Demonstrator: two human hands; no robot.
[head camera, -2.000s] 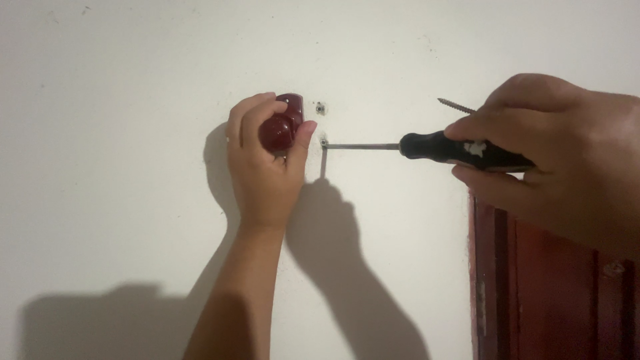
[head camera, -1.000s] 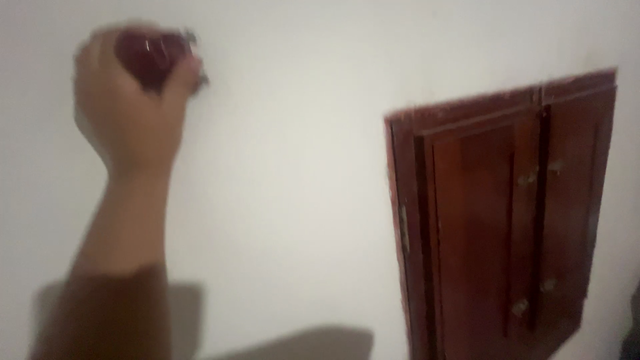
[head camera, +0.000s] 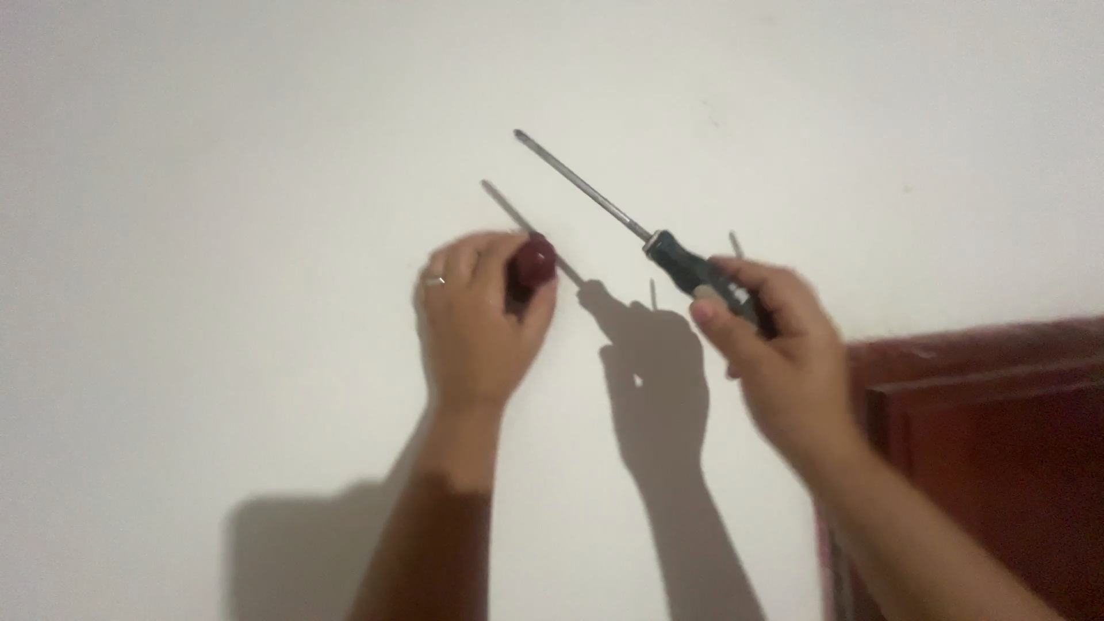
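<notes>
My left hand, with a ring on one finger, holds a glossy dark red rounded object against the white wall; its exact kind cannot be told, and the fingers hide part of it. To the right, my right hand grips the black handle of a screwdriver. The screwdriver's metal shaft points up and to the left, its tip off the wall and above my left hand. A thin screw sticks up from behind the fingers of my right hand.
A plain white wall fills most of the view and carries the shadows of both hands and the screwdriver. At the lower right is a dark red wooden panel with a raised frame.
Two seconds ago the screwdriver tip was at a mark on the wall beside the red object; now it points up-left, away from it. My right hand, out of view one second ago, is back in view.
</notes>
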